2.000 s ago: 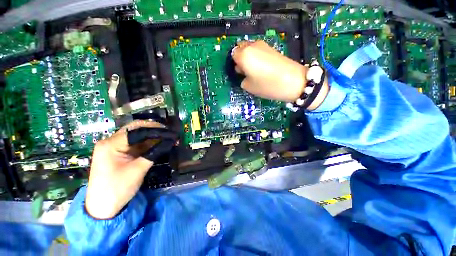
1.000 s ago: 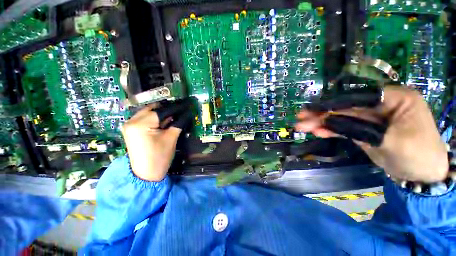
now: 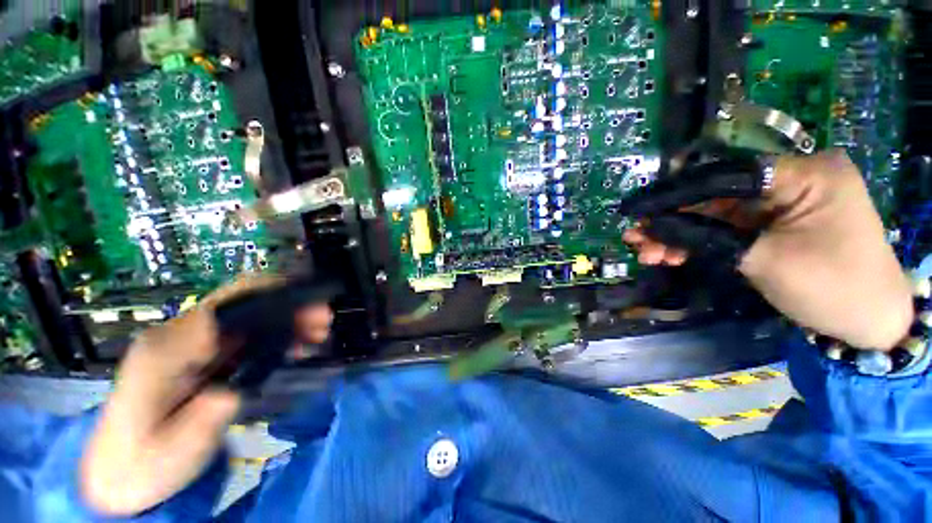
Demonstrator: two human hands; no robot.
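The main green circuit board [image 3: 475,153] lies in its black carrier [image 3: 342,133] in front of me. It bears a column of small blue-and-white round tops [image 3: 553,123], a yellow block [image 3: 422,232] near the lower left corner and white connectors [image 3: 501,277] along the near edge. My right hand [image 3: 751,230], with black finger coverings, is at the board's lower right edge, fingers bent with the tips close together; whether they pinch a small part cannot be told. My left hand [image 3: 220,363], blurred, is low at the left, over the carrier's near edge; its fingertips are unclear.
A second green board [image 3: 169,153] lies in a carrier to the left, another [image 3: 787,102] to the right. Metal clips [image 3: 296,196] and a green clamp [image 3: 516,337] sit on the carriers. Yellow-black floor tape [image 3: 705,383] shows below. A blue sleeve is at the lower left.
Against one second ago, my left hand has moved down and left, away from the board's edge. My right hand has stayed near the lower right edge, its fingers bent closer together.
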